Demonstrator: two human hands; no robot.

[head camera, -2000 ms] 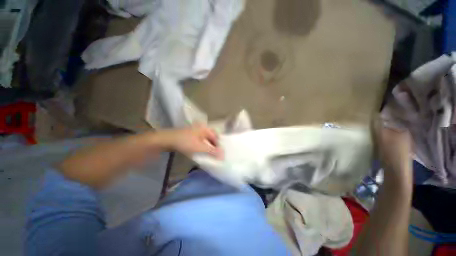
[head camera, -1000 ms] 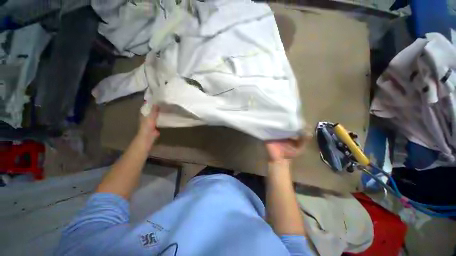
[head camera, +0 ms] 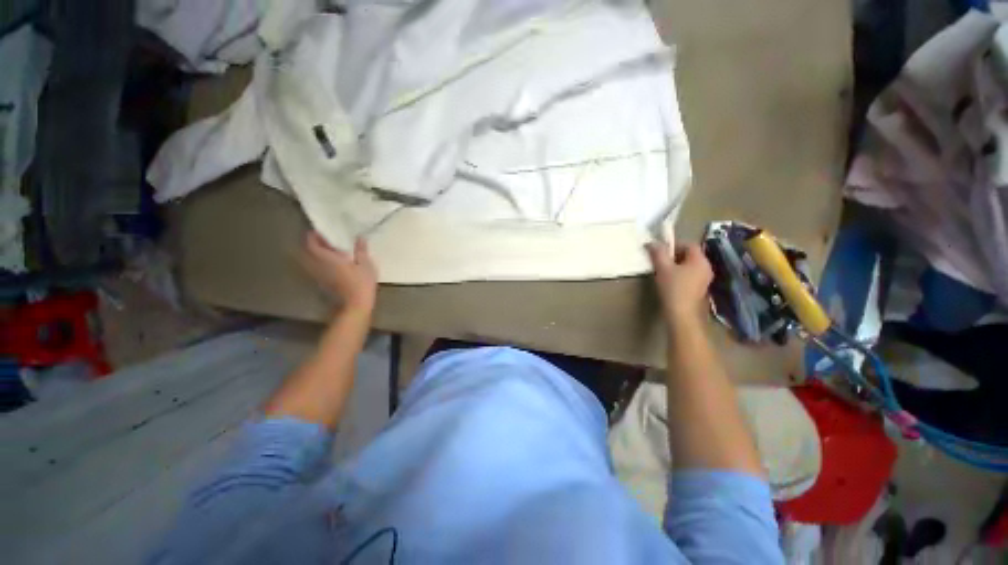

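Note:
An off-white jacket [head camera: 531, 121] lies on the brown pressing table with its inner side up, seam lines and a small dark label showing. Its smooth cream border strip [head camera: 508, 254] runs along the near side, close to the table's front edge. My left hand [head camera: 345, 274] grips the left end of this strip between thumb and fingers. My right hand [head camera: 680, 270] grips its right end. The steam iron [head camera: 757, 285] with a yellow handle stands just right of my right hand, not touched.
The brown table [head camera: 763, 121] shows at right. Blue hoses [head camera: 951, 444] with a pink tie run from the iron to the right. Pale garments [head camera: 928, 155] hang at right, dark ones [head camera: 94, 121] at left. Cream cloth [head camera: 763, 436] and a red tub [head camera: 851, 452] are below the table edge.
The jacket came down onto the table from a blurred, lifted state. Its near border now lies flat and straight between my hands. My right hand has moved right, nearer the iron.

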